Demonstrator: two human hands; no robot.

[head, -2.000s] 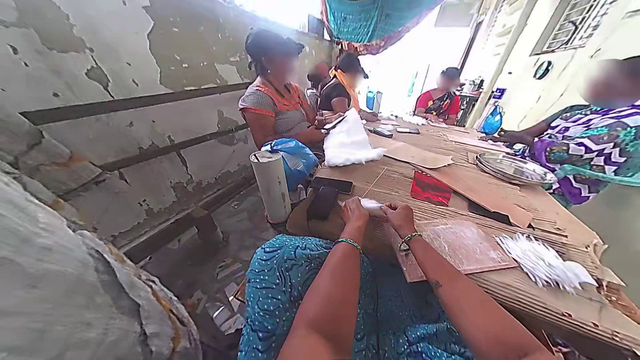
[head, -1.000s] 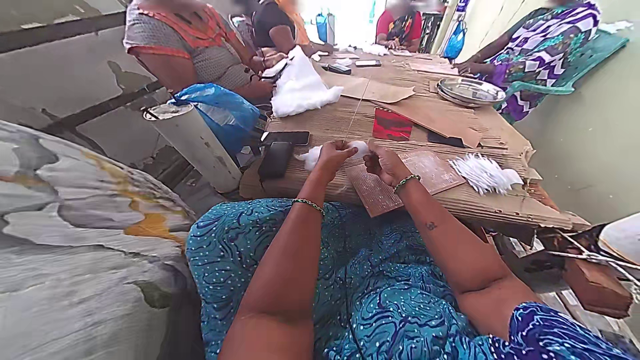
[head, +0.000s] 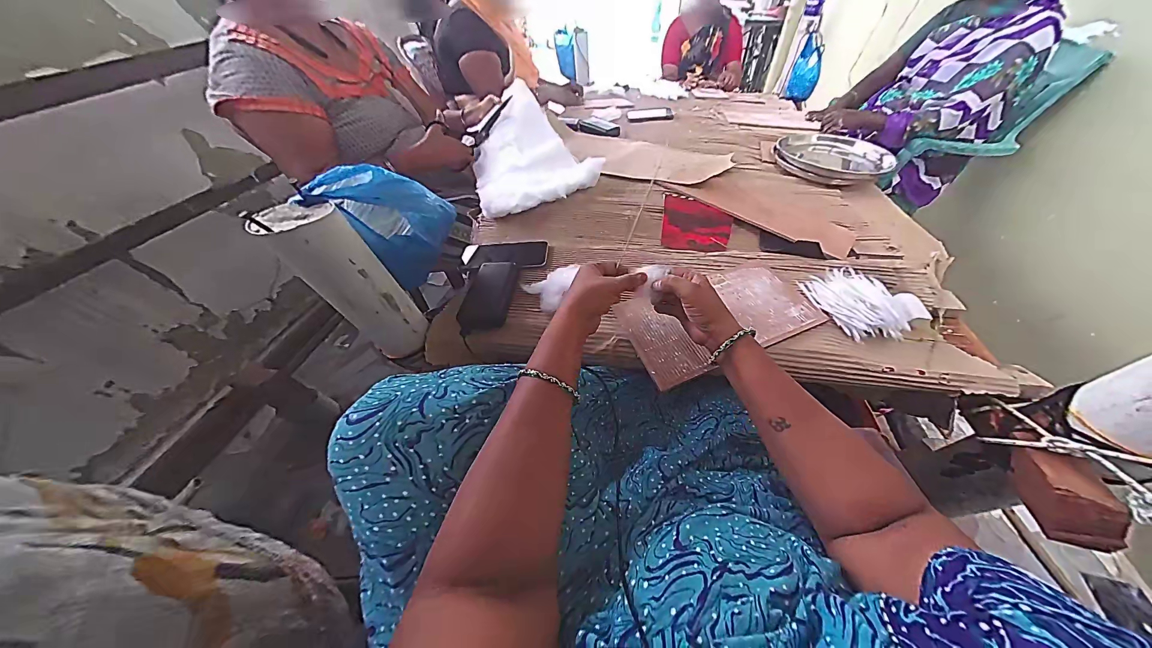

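My left hand point(head: 601, 292) and my right hand point(head: 695, 304) pinch a small tuft of white cotton point(head: 650, 274) between their fingertips, above the near edge of the table. Beside my left hand lies another loose clump of cotton point(head: 555, 288). Below and right of my right hand is a pinkish-brown textured board point(head: 765, 306), lying at an angle. A pile of thin white cotton wicks point(head: 855, 301) rests right of the board. Beyond my hands is a red patterned packet point(head: 697, 223).
Corrugated cardboard point(head: 900, 355) covers the table. A black case point(head: 487, 297) and a phone point(head: 513, 254) lie left. Farther off are steel plates point(head: 835, 157) and a cotton sheet point(head: 526, 162) held by a person. A blue bag point(head: 387, 211) and white pipe point(head: 337, 274) stand left.
Both hands stay together at the cotton tuft, with small shifts of the fingers. Left of my left hand, the loose cotton clump shows more plainly than two seconds ago. The view has tilted down.
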